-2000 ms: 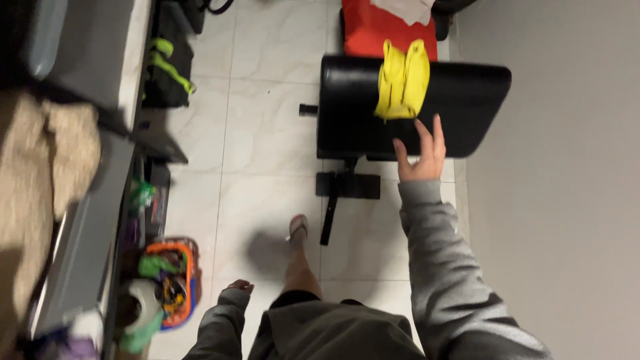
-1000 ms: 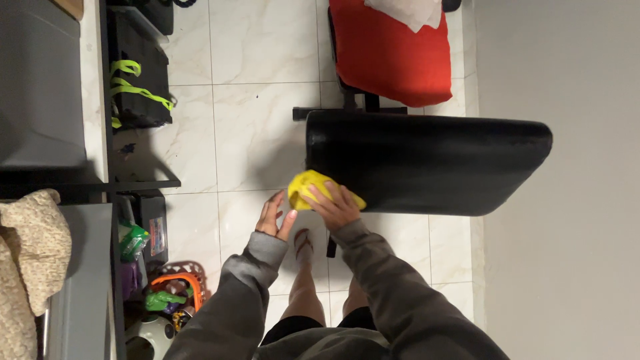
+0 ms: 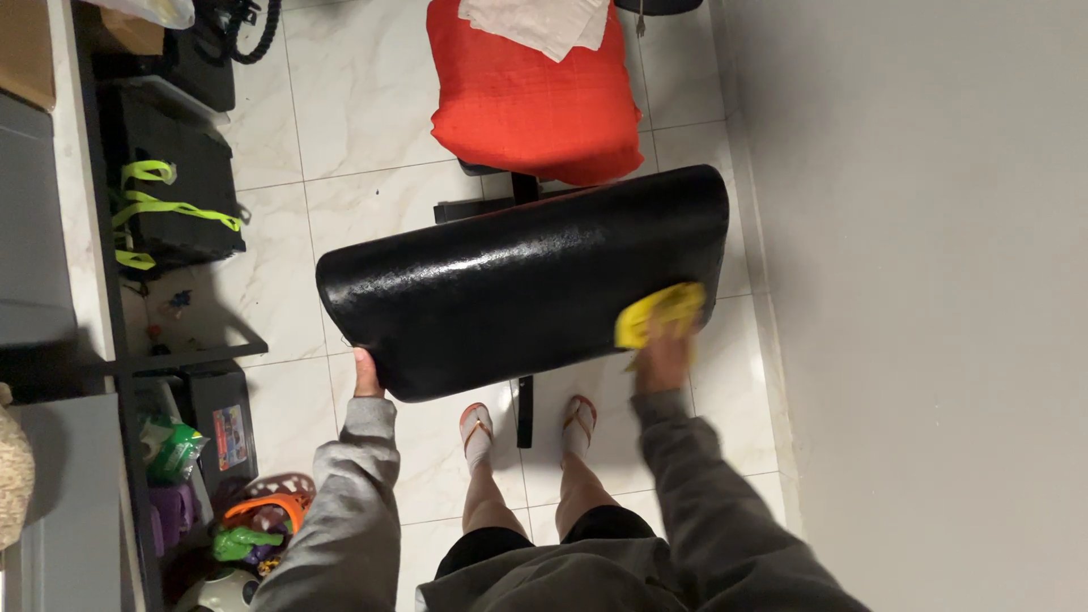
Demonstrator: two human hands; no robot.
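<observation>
A black padded bench cushion (image 3: 510, 280), glossy along its upper face, lies tilted across the middle of the view on a dark metal stand (image 3: 525, 416). My left hand (image 3: 367, 374) grips the cushion's lower left corner, thumb on top and the fingers hidden beneath. At the lower right part of the cushion, my right hand (image 3: 665, 357), blurred, presses a yellow cloth (image 3: 659, 316) against the black surface. Just beyond the cushion sits a red fabric-covered pad (image 3: 535, 102) with a white cloth (image 3: 544, 21) on it.
A grey wall (image 3: 918, 297) runs along the right. On the left are a shelf unit (image 3: 93, 255), a black case (image 3: 183, 187) with neon straps and an orange-handled basket (image 3: 276, 501) of toys. My feet in flip-flops (image 3: 478, 429) flank the stand's leg on the tiled floor (image 3: 365, 212).
My right hand has carried the yellow cloth right across the cushion. My left hand has moved from beside the cloth to the cushion's left corner. The cushion now lies at a different slant.
</observation>
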